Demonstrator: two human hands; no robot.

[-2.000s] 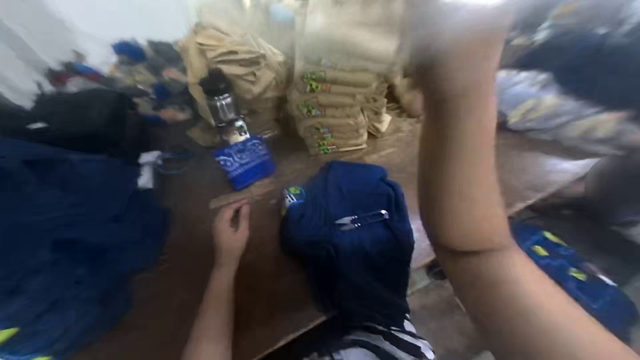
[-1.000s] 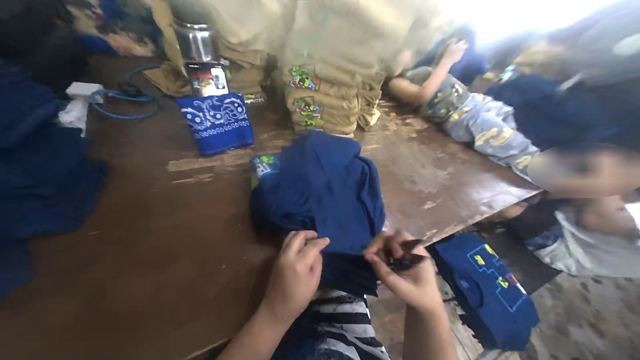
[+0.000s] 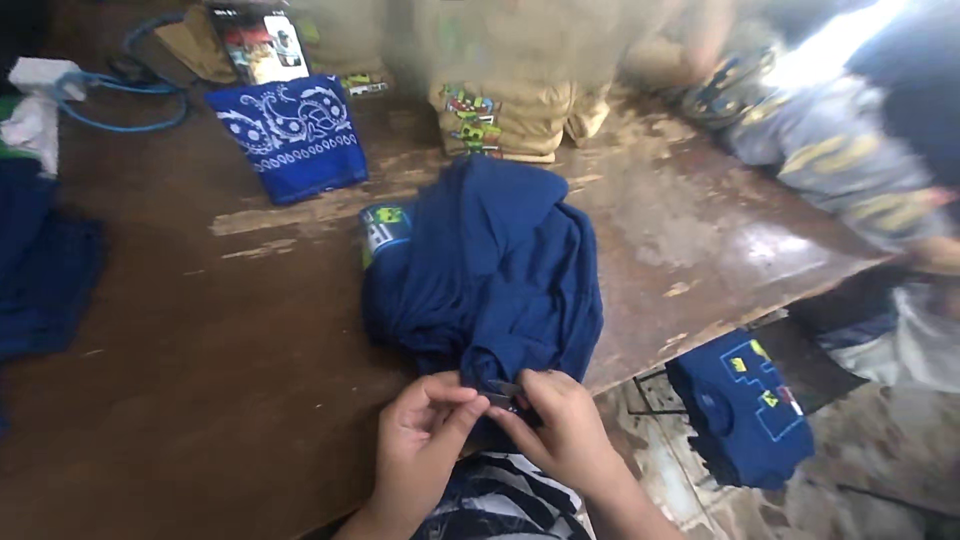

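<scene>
A navy blue cloth garment [image 3: 502, 262] lies bunched on the wooden table in front of me, with a printed patch showing at its left side. At its near edge my right hand [image 3: 559, 427] is closed around small thread snips [image 3: 501, 399], whose blades point left. My left hand [image 3: 427, 431] pinches the garment's near edge between thumb and fingers, close beside the blade tips. Whether the blades touch the cloth or a thread is too small to tell.
Beyond the garment stands a stack of folded tan garments [image 3: 510, 120]. A blue bandana-print pouch [image 3: 300, 142] with a phone [image 3: 262, 45] is at the back left, near a blue cable [image 3: 127, 129]. Navy cloth [image 3: 45, 270] lies left; another navy garment [image 3: 742, 412] sits below the table edge. A co-worker is at right.
Two seconds ago the snips lay on the garment and my right arm was raised. One second ago they were in my right hand; now the blades are at my left fingertips.
</scene>
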